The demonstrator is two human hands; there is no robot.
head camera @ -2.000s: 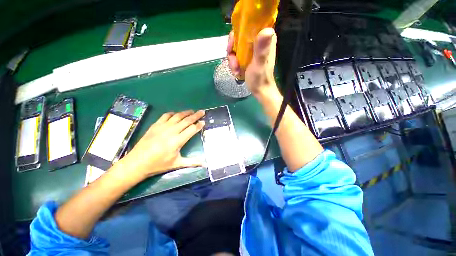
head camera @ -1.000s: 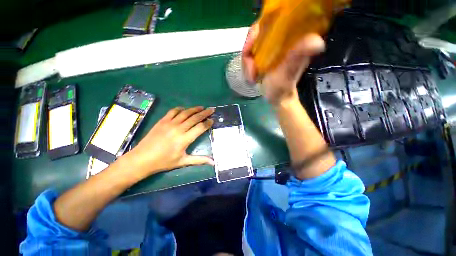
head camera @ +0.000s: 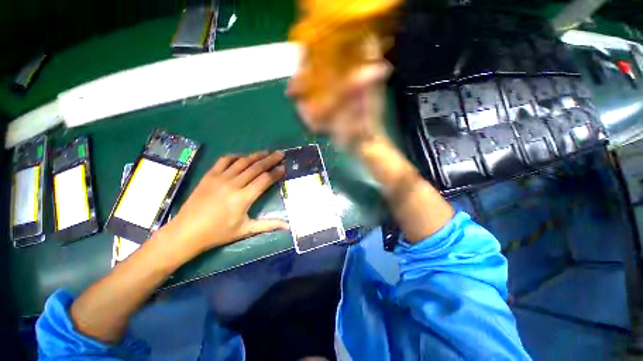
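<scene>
A phone assembly [head camera: 311, 204] lies flat on the green mat in front of my body, with a black plate at its top end and a white middle. My left hand [head camera: 229, 201] rests on the mat with its fingertips and thumb at the phone's left edge. My right hand [head camera: 347, 99] is blurred and gripped around the yellow-orange electric screwdriver [head camera: 338, 53], held above and beyond the phone. The screwdriver's tip cannot be made out.
Waiting phones [head camera: 71, 194] lie at left, two of them overlapping [head camera: 147, 192] beside my left forearm. A black blister tray [head camera: 486, 169] with filled pockets is on the right. A white strip [head camera: 176, 81] crosses behind the mat. Another phone [head camera: 194, 29] lies beyond it.
My right hand and the screwdriver moved right, then back left, and are now blurred. The round dish seen before is now hidden. My left hand stays at the phone. The view has shifted slightly.
</scene>
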